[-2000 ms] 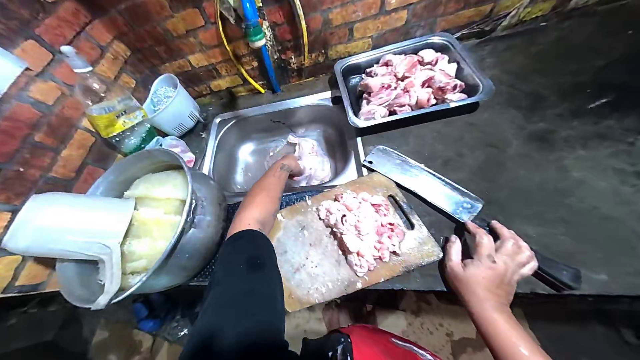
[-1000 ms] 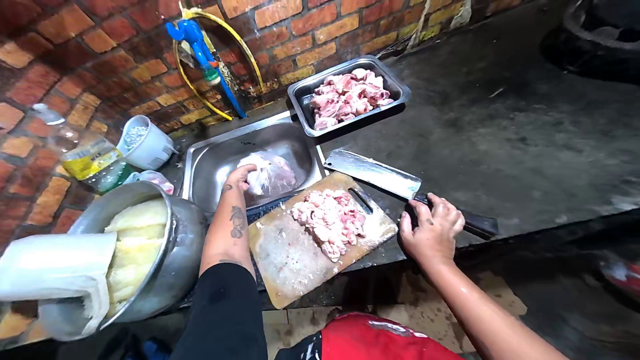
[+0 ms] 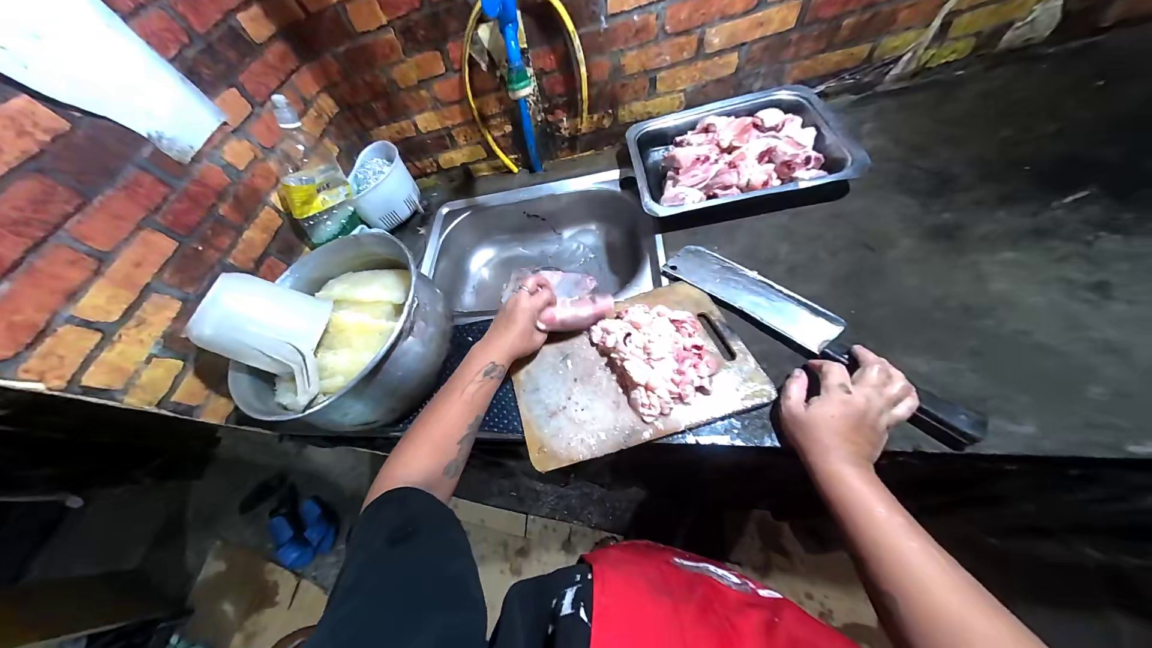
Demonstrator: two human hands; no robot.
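My left hand (image 3: 524, 317) grips a piece of raw meat (image 3: 578, 313) over the near edge of the steel sink and the far left corner of the cutting board (image 3: 562, 405). Behind that hand, a clear plastic bag (image 3: 562, 283) seems to lie in the sink, partly hidden. Chopped pale pink meat (image 3: 657, 360) is heaped on the board. My right hand (image 3: 846, 405) rests at the counter's front edge, over the black handle of a cleaver (image 3: 760, 297); how firmly its fingers close on the handle is unclear. The blade lies flat on the counter, right of the board.
A steel tray (image 3: 751, 202) of raw meat pieces stands behind the cleaver. The sink (image 3: 540, 234) is sunk into the dark counter (image 3: 990, 297). On the left are a metal pot (image 3: 418, 360) holding pale food and a white plastic jug (image 3: 256, 324), a bottle (image 3: 315, 193) and a white container (image 3: 387, 184).
My left hand has come from inside the sink to its near edge, now with a piece of meat in its fingers. My right hand stays by the cleaver handle.
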